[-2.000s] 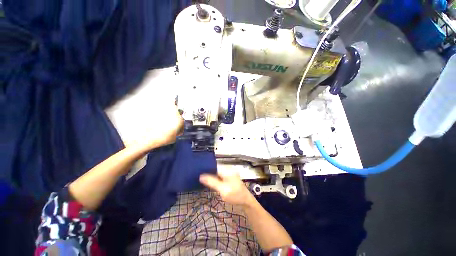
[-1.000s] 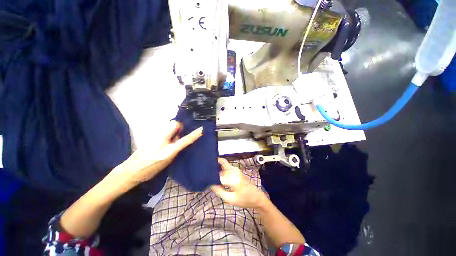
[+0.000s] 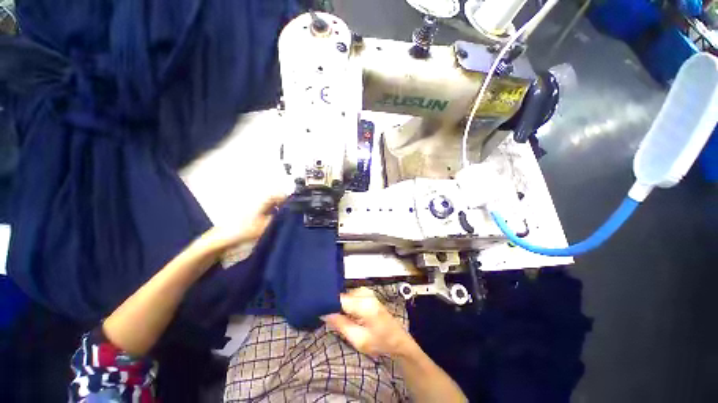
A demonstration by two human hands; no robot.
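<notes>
A navy garment end hangs from the black presser foot and needle assembly of the cream-white sewing machine down to my lap. My left hand is at the cloth's left side just below the machine head, its fingertips partly hidden at the cloth. My right hand holds the lower right edge of the cloth between thumb and fingers, over the checked lap cloth. The cream cylinder arm lies right of the needle area.
A large navy garment bundle fills the left side. A second dark pile lies low at right. A silvery linkage lever juts from the machine's front. A white lamp on a blue gooseneck stands at right, over the grey floor.
Compared with one second ago, the view has shifted, so the machine sits lower. My left hand has moved off the cloth's front to its left side. My right hand remains at the lower right edge.
</notes>
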